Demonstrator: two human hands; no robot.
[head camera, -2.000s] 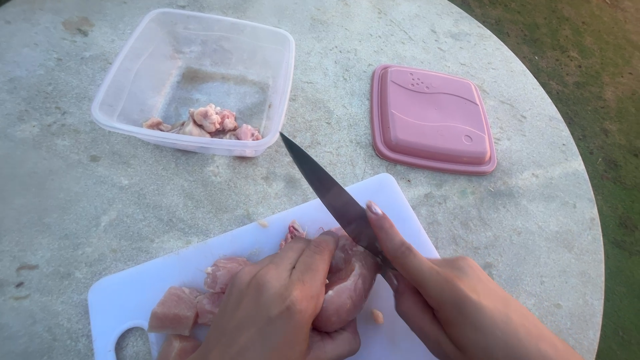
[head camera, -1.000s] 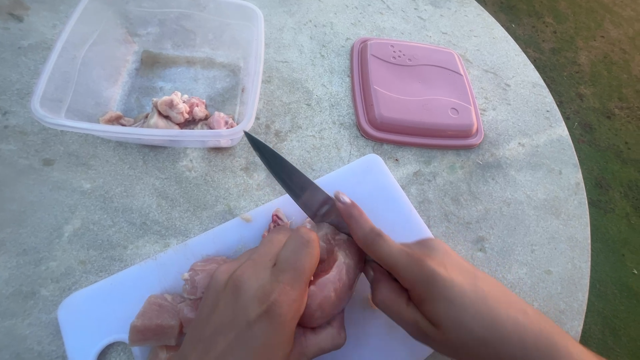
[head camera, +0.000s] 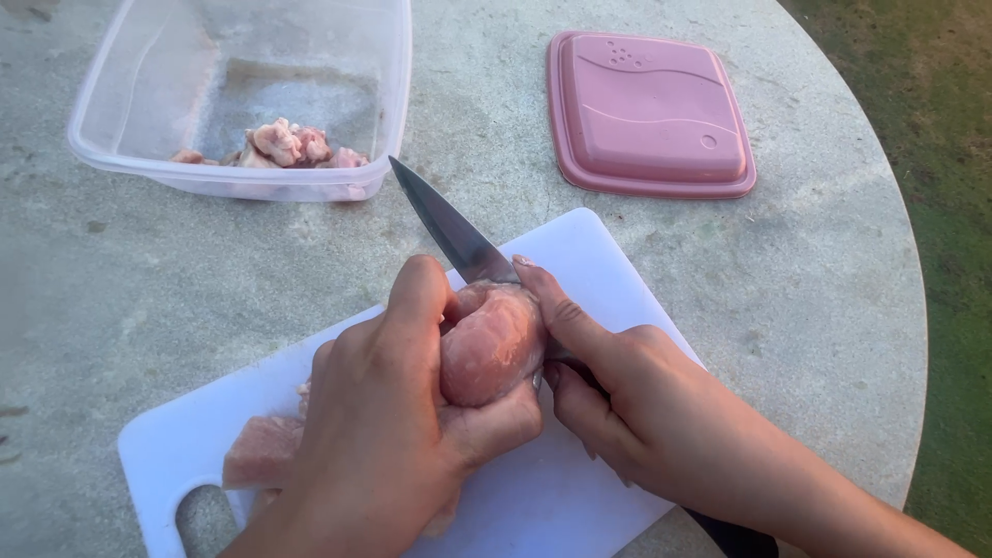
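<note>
My left hand (head camera: 387, 403) grips a rounded piece of raw meat (head camera: 492, 345) above the white plastic cutting board (head camera: 589, 267). In my right hand (head camera: 643, 395) is a kitchen knife (head camera: 453, 229) with a dark handle; its blade lies against the far side of the meat and its tip points up and left, near the container's corner. My right thumb rests beside the blade. Cut chunks of raw meat (head camera: 262, 452) lie on the board at the left, partly hidden by my left hand.
A clear plastic container (head camera: 155, 93) holding several meat scraps (head camera: 283, 146) stands at the upper left. A pink plastic lid (head camera: 655, 116) lies at the upper right. Both are on a round, stone-like tabletop (head camera: 821, 256), whose curved edge runs down the right side; grass (head camera: 957, 310) shows beyond.
The held meat has been turned and bunched up between my hands, and more of its rounded surface shows. The knife is still in my right hand, against the meat.
</note>
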